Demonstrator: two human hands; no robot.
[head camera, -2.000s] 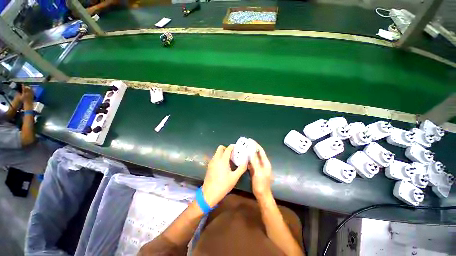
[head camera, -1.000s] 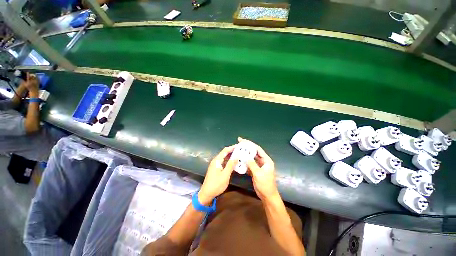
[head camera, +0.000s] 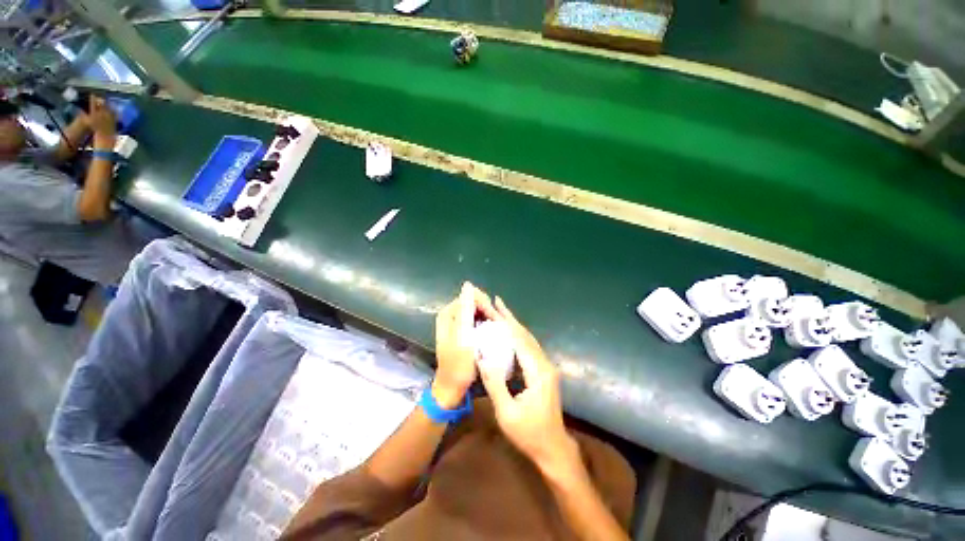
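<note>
A white adapter is between my two hands in front of my lap, mostly hidden by the fingers. My left hand, with a blue wrist band, holds it from the left. My right hand lies around its right side. Several closed adapters lie grouped on the bench at the right, round plug ends showing. A single white plug body stands left of centre near the belt edge, with a small white strip below it.
Blue tray and white strip with dark openings at left. Green belt carries a small part. Lined bins stand beside my lap. Another person's arm is at far left. A black cable is lower right.
The view has shifted, so the bench things sit differently in it. My hands have closed further around the adapter and turned it, hiding its socket face. The part on the belt appears further right.
</note>
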